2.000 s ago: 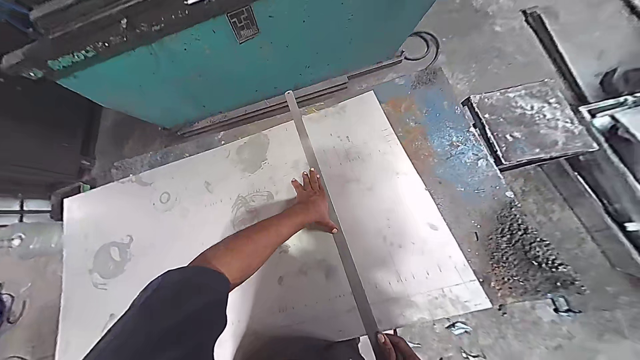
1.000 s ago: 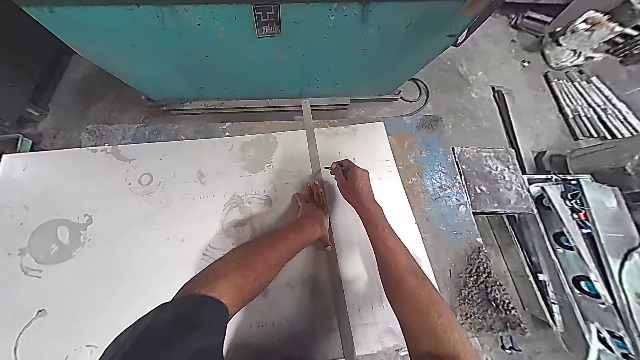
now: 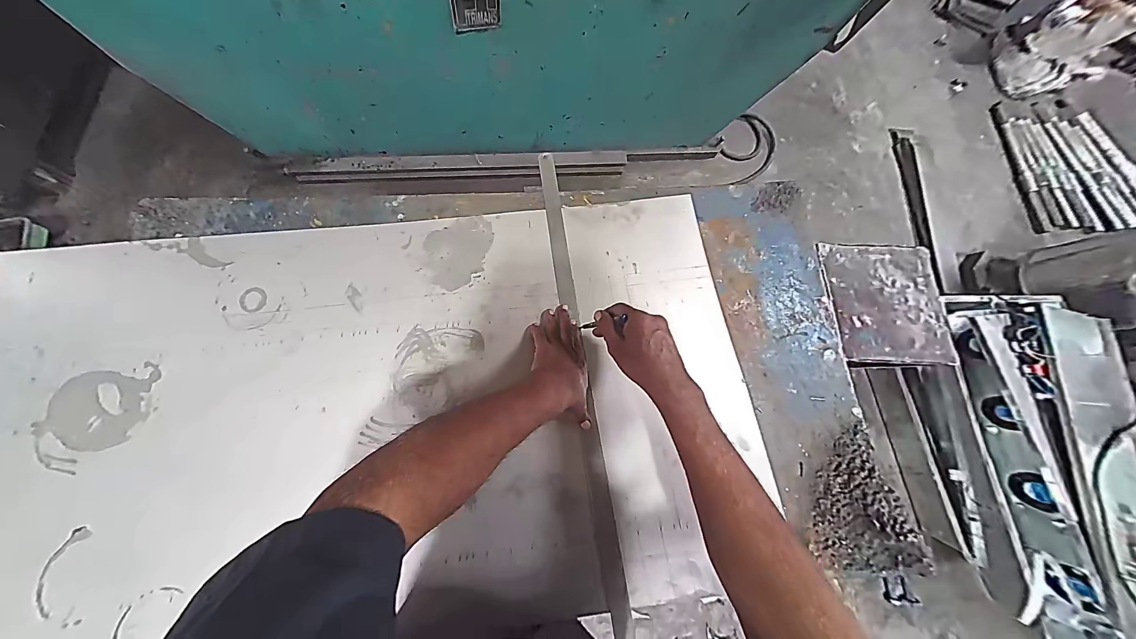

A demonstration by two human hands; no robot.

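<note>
A large pale sheet [image 3: 293, 426] with grey stains and small marks lies flat below me. Across it, from the far edge toward me, runs a long metal straightedge [image 3: 558, 240]. My left hand [image 3: 559, 359] presses on the straightedge near its middle, fingers pointing away from me. Just right of it, my right hand [image 3: 643, 342] grips a thin pen-like marking tool [image 3: 588, 326], whose tip is at the straightedge's right side. What kind of tip it has is too small to tell.
A teal machine cabinet [image 3: 532, 89] stands beyond the sheet, with metal bars [image 3: 461, 167] at its base. At right are a square metal plate [image 3: 887, 302], a heap of dark debris [image 3: 865, 506], a bundle of rods [image 3: 1065, 169] and long metal pieces. A looped cable [image 3: 763, 146] lies beside the cabinet.
My right hand has left the near end of the straightedge and come up beside my left hand. Since a second ago it has moved slightly toward me along the edge. The view has turned.
</note>
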